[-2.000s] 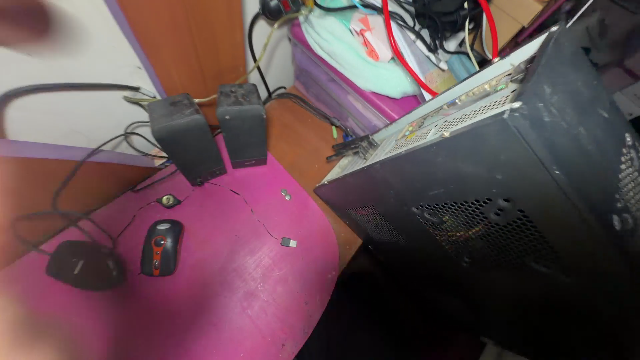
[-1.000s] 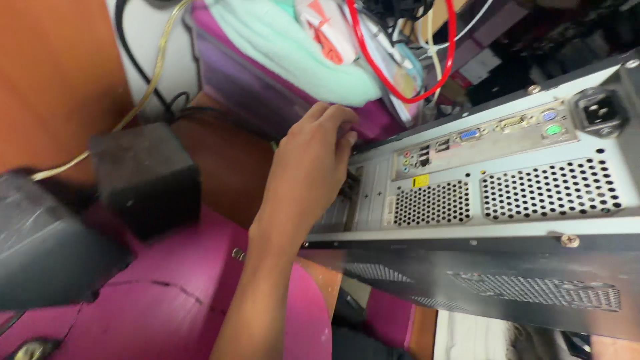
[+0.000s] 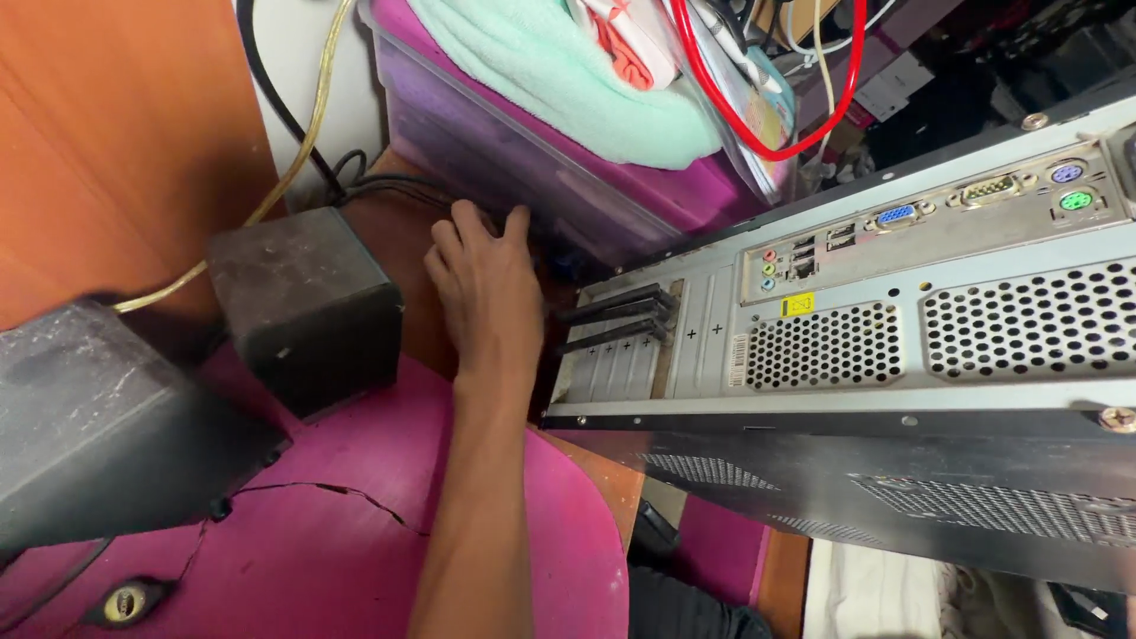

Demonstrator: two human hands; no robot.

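Note:
My left hand reaches in from the bottom, back of the hand up, with its fingers spread and bent over black cables beside the purple bin. Its fingertips are partly hidden, and whether they grip a cable cannot be told. Just left of it stands a black speaker, with a second black speaker further left. To the right lies the rear panel of a computer tower with its ports; three black antennas stick out of its expansion slots. My right hand is not in view.
A purple plastic bin holds a mint towel at the top. A red cable loops over it. A gold cable runs along the left. A pink surface carries a thin wire and a small round object.
The view has swung in close on the tower's rear ports. My left hand has come in and moved from the bin's edge down to the cables behind the speakers.

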